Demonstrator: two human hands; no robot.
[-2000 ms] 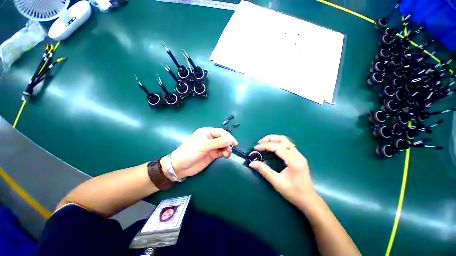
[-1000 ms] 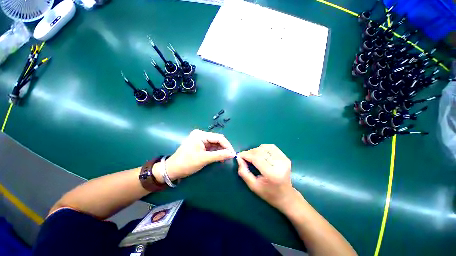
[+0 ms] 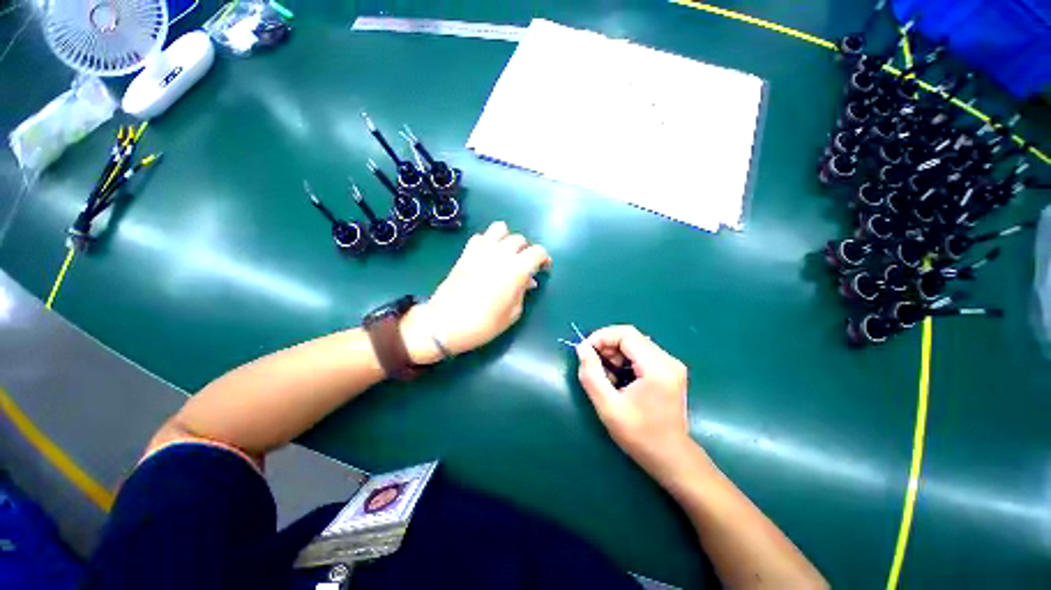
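My right hand is closed around a black wired unit. Its two pale, split lead ends stick out past the fingertips toward the upper left; most of the unit is hidden in the hand. My left hand lies palm down on the green mat, left of and farther forward than the right, fingers bent. It covers the spot where small black sleeves lay, and whether it holds one cannot be seen. A small group of wired units stands beyond the left hand, leads pointing up.
White paper sheets lie ahead with a steel ruler beyond. A dense batch of units is at right, near blue bins. At left are black and yellow tools, a fan, a white device and a plastic bag.
My hands have parted. The left moved forward over the small sleeves, which are now hidden. The right stayed near its place, and the unit's pale lead ends now show.
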